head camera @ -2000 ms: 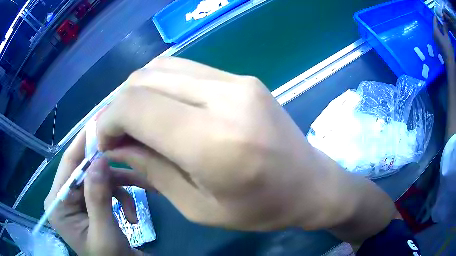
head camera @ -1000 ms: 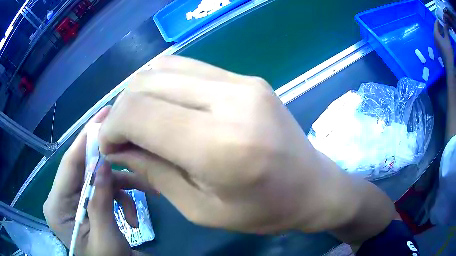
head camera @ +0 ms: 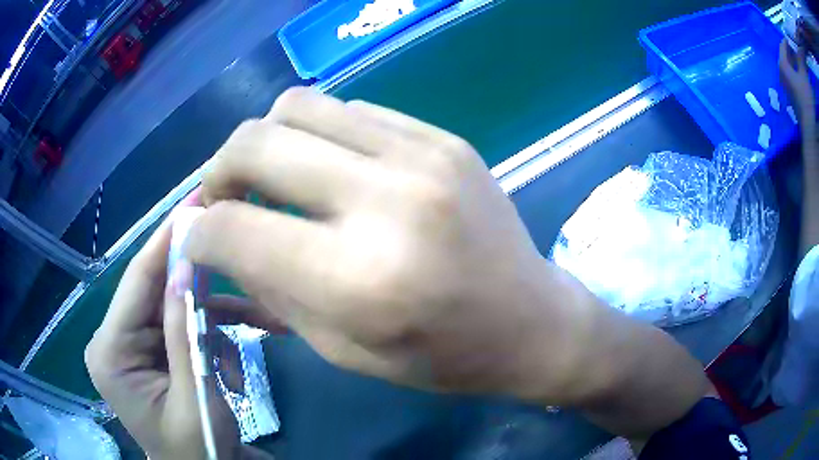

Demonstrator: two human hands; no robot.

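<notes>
A white housing (head camera: 184, 235) is held upright at the left, partly covered by fingers. A thin white stem assembly (head camera: 200, 368) with thicker collars hangs down from it along my left fingers. My left hand (head camera: 148, 341) is closed around the housing and the top of the stem. My right hand (head camera: 377, 243) is bare, large and near the camera. Its thumb and bent fingers are at the housing's upper end and appear to touch it. Its fingertips are mostly hidden, so any small part between them cannot be seen.
A clear plastic bag of white housings (head camera: 638, 247) lies at right. A blue bin (head camera: 709, 67) holds a few white pieces near another person's hand. A blue tray (head camera: 310, 45) with white parts is across the green belt (head camera: 449, 81). A clear parts box (head camera: 256, 386) is below my hands.
My right fingers have shifted and lifted around the housing's top. The stem has swung from slanting down-left to slanting slightly down-right. My left hand stays closed around the housing.
</notes>
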